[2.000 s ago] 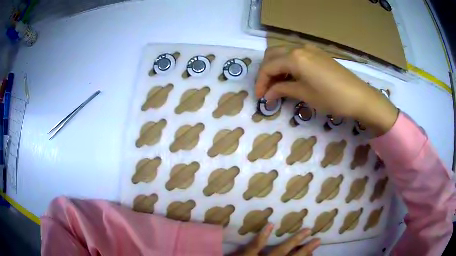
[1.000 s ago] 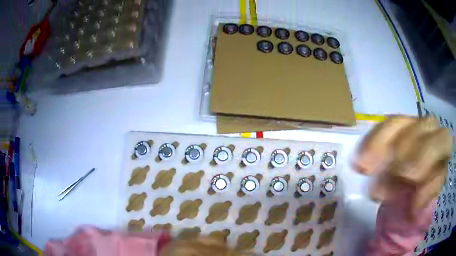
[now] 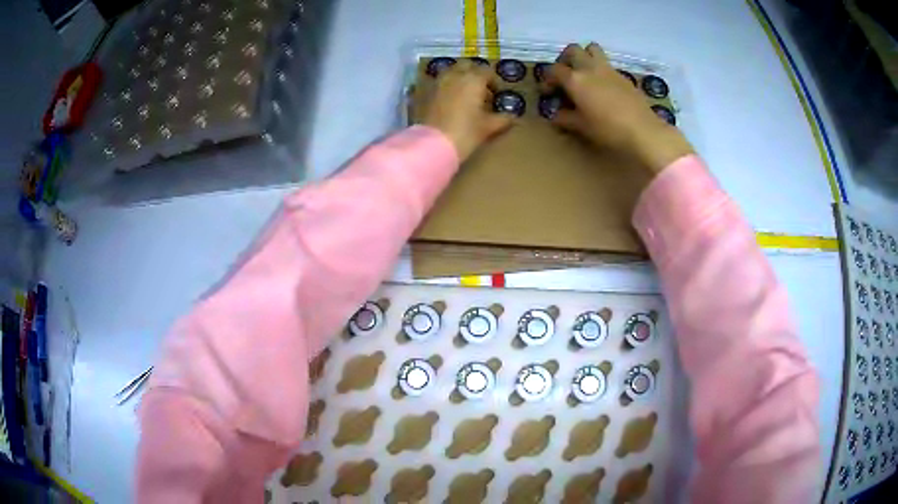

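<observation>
Dark round speaker drivers lie face up in rows on a brown cardboard sheet (image 3: 532, 197). My left hand (image 3: 459, 104) has thumb and finger around one speaker driver (image 3: 509, 103) in the front row. My right hand (image 3: 603, 106) has its fingertips on the neighbouring driver (image 3: 550, 104), partly covering it. Both drivers look level with the sheet; any lift cannot be told. Nearer me, a white foam tray (image 3: 507, 404) holds two rows of drivers with pale backs up; its lower visible cutouts show brown. My left sleeve hides its left part.
A clear plastic tray (image 3: 689, 89) surrounds the cardboard. Stacked plastic trays (image 3: 286, 128) stand far left. Tweezers (image 3: 134, 385) lie partly behind my left sleeve. Pens (image 3: 39, 364) are at the left edge. A filled foam tray (image 3: 866, 335) is at the right edge, a dark stack (image 3: 847, 89) behind.
My right hand has moved from the foam tray, past its right side, to the drivers on the cardboard. My left hand has moved from the foam tray's front up to them too. The view has shifted forward.
</observation>
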